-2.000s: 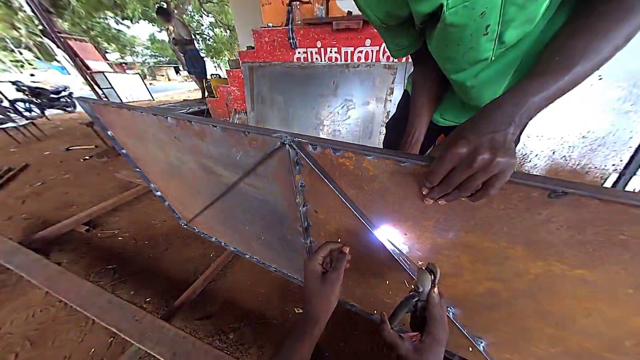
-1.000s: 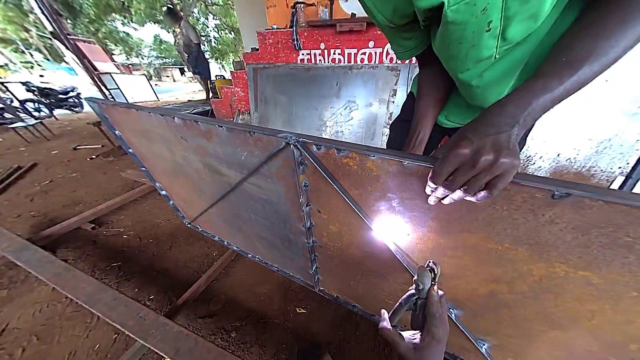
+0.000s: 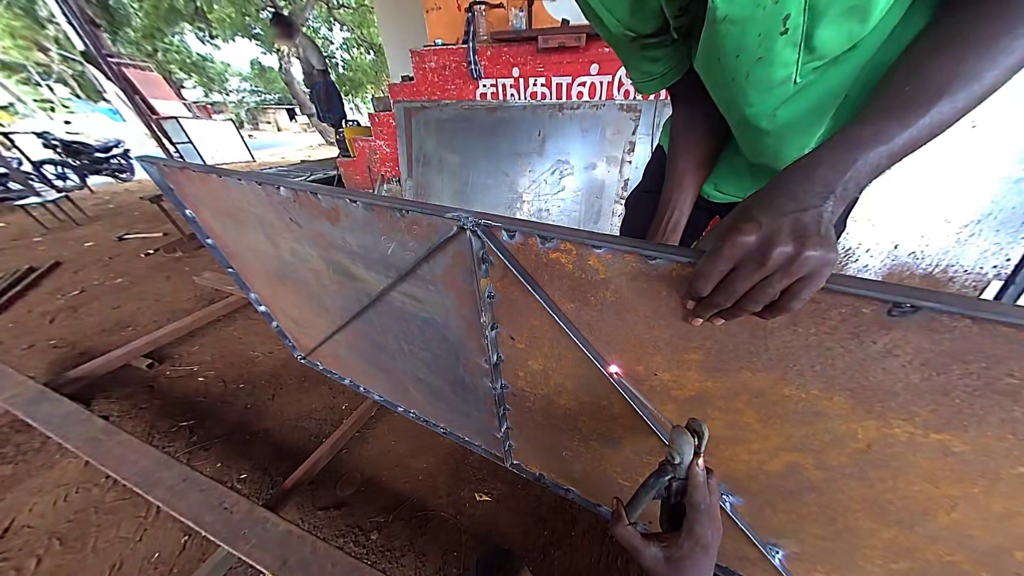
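My right hand [image 3: 680, 520], low in the head view, grips a welding electrode holder [image 3: 676, 468]. A thin welding electrode [image 3: 644, 404] runs up-left from its jaws to a small red-glowing spot [image 3: 614, 369] on the diagonal metal brace [image 3: 552, 308]. The brace lies across a rusty sheet-metal panel [image 3: 800, 416] with a welded frame. At the bottom edge a dark, unclear shape shows where my left arm could be; no left hand can be made out. A co-worker's hand [image 3: 768, 252] rests at the panel's upper frame bar.
A co-worker in a green shirt [image 3: 800, 88] leans over the panel from behind. Steel bars [image 3: 160, 480] lie low at the left above brown soil. A grey metal sheet [image 3: 512, 156] leans against a red wall. Farther off are a standing person [image 3: 316, 76] and a motorcycle [image 3: 92, 156].
The bright welding arc has gone out, leaving a small red glow. My left hand, near the panel's lower edge two seconds ago, has dropped out of sight.
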